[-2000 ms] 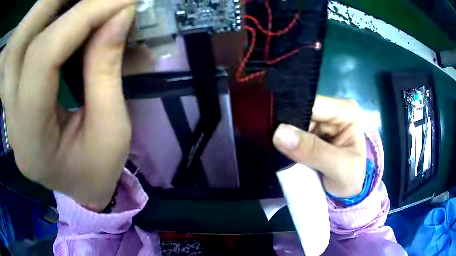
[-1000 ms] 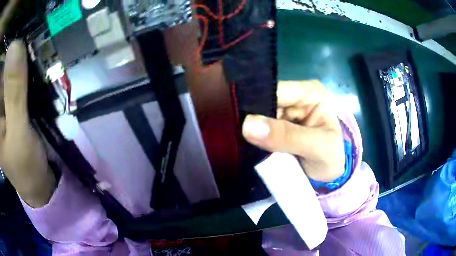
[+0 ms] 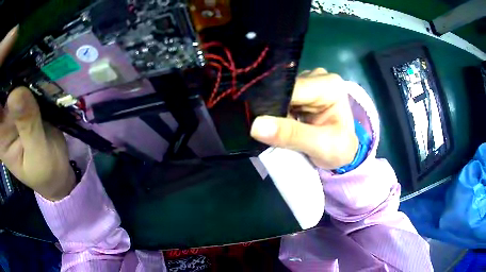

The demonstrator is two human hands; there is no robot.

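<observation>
The opened tablet [image 3: 197, 130] is held above the bench, tilted with its far side raised. It shows a circuit board [image 3: 160, 40], a green label [image 3: 61, 67], a white round sticker [image 3: 87, 52], curled red wires [image 3: 229, 69] and black strips across the battery [image 3: 154, 127]. My left hand [image 3: 37, 143] grips the tablet's left edge; some fingers are hidden behind it. My right hand [image 3: 314, 117] grips the right edge, thumb on top. A white sheet [image 3: 293, 186] hangs below my right thumb, held in the same hand.
Another tablet in a black foam tray [image 3: 381, 79] lies on the dark green bench [image 3: 341, 48] at the right. A pale rail [image 3: 383, 15] runs along the far edge. Blue fabric [image 3: 469, 202] shows at the right rim. The corner of another dark tray shows at the far right.
My left hand has moved from over the board to the tablet's left edge. The tablet has tilted and moved up, showing more of the board. The white sheet has stayed with my right hand.
</observation>
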